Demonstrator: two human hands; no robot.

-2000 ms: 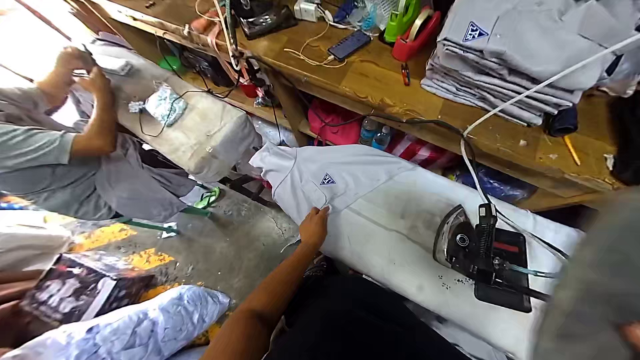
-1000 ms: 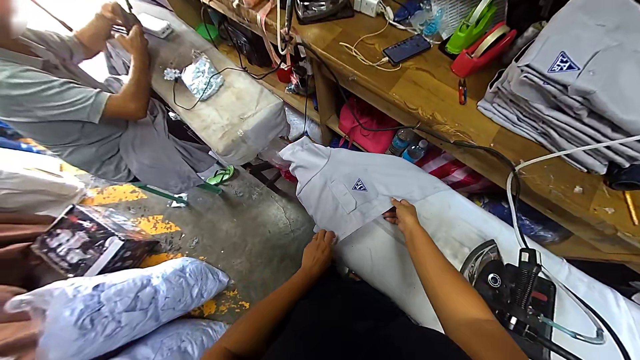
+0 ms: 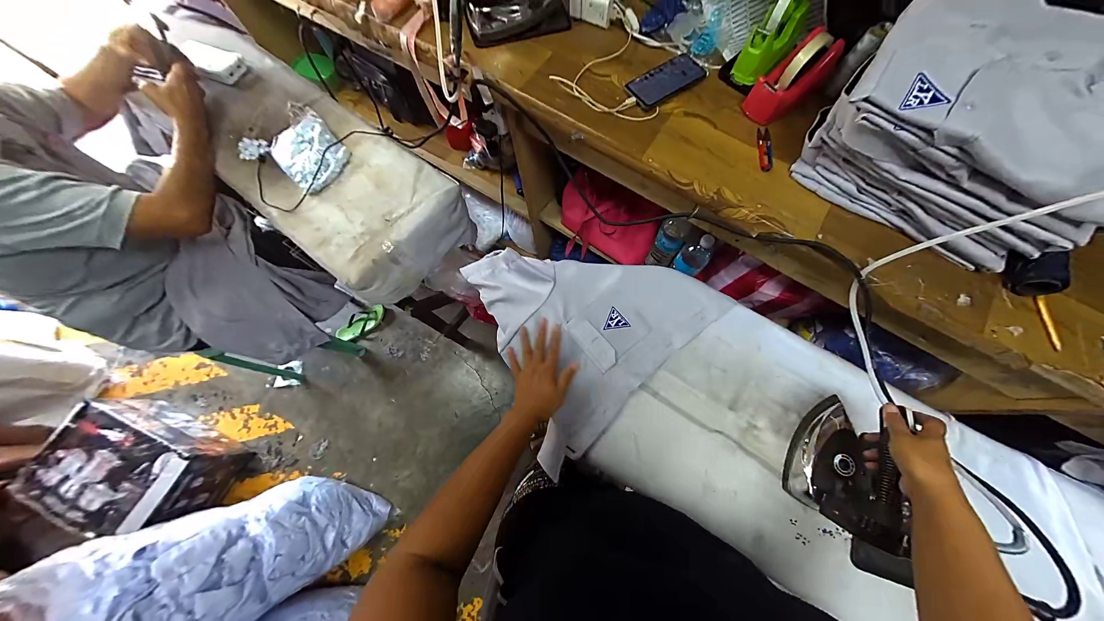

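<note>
A light grey shirt (image 3: pixel 664 302) with a blue triangular badge and a pocket lies spread over the end of a white padded ironing board (image 3: pixel 716 431). My left hand (image 3: pixel 542 371) rests on the shirt's near left part, fingers spread, holding nothing. At the right, my right hand (image 3: pixel 918 448) is closed around the handle of a dark electric iron (image 3: pixel 841 466). The iron stands on the board near its dark rest, to the right of the shirt, not touching it. The iron's cord and a white hose run up from beside my right hand.
Folded grey shirts (image 3: pixel 949 138), a tape dispenser (image 3: pixel 793 76), thread snips (image 3: pixel 764 148) and a phone (image 3: pixel 666 81) lie on the wooden bench (image 3: pixel 604 52). A person (image 3: pixel 103 198) sits at another padded board (image 3: pixel 388 198). Filled plastic bags (image 3: pixel 224 543) and a box (image 3: pixel 129 466) are at lower left.
My right hand has left the shirt's edge and taken hold of the iron's handle. My left hand has moved from the shirt's near edge up onto the cloth, its fingers now spread.
</note>
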